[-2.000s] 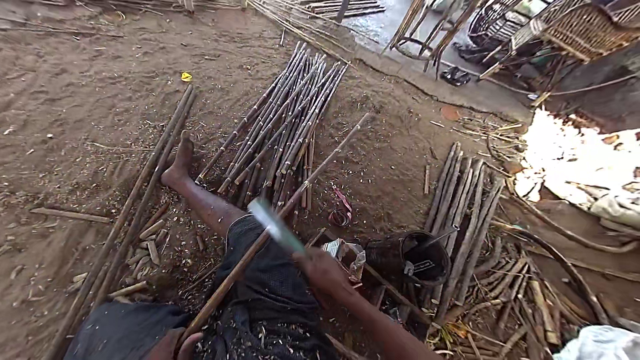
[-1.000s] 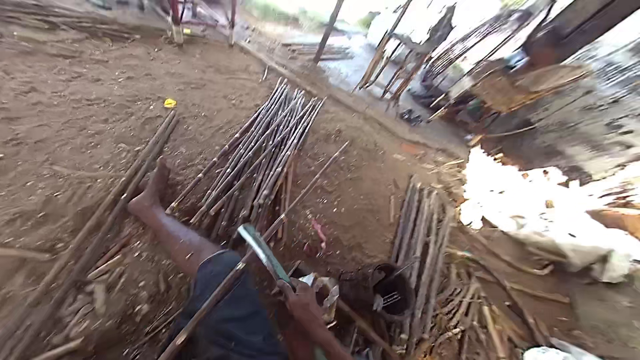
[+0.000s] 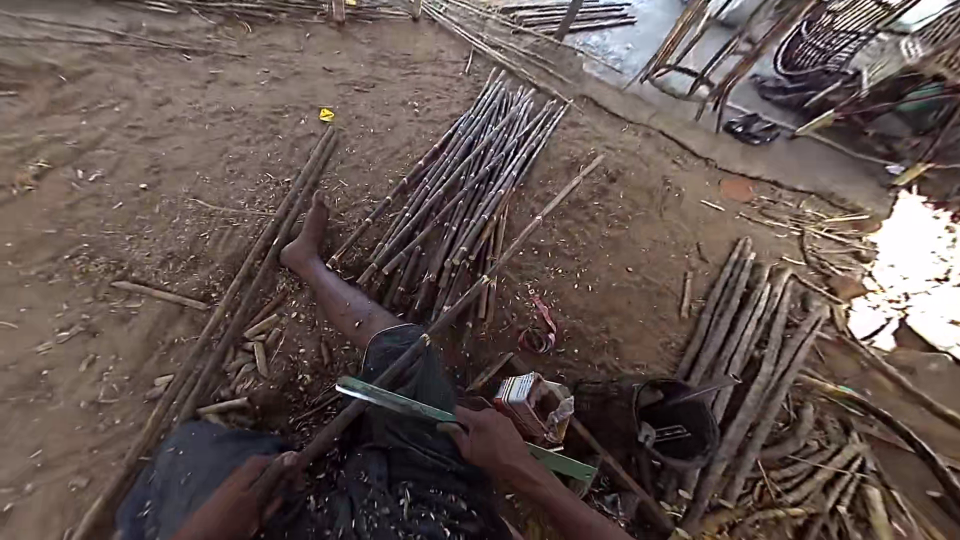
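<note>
My left hand [image 3: 251, 484] is closed around the near end of a long cane pole [image 3: 514, 244], which slants up and away over my thigh. My right hand [image 3: 487, 439] grips a flat green blade [image 3: 394, 399], whose tip end lies across the pole just beyond my left hand. More of the green tool shows on the other side of my right wrist. Past my leg, a pile of cut canes [image 3: 465, 180] rests on the dirt. An open cardboard box [image 3: 532, 405] sits beside my right hand. Pale shavings dot the dark cloth on my lap.
Two long poles [image 3: 259, 300] lie left of my leg. A dark container [image 3: 679, 427] holding tools stands right of the box, near thick sticks [image 3: 754, 352] and a bent-stick heap [image 3: 817, 472]. A reddish strip [image 3: 541, 330] lies on the ground. Woven cane furniture [image 3: 825, 37] is at upper right.
The blade in my right hand has come down onto the pole near my left hand, and now lies flatter across it. The view swung away and back.
</note>
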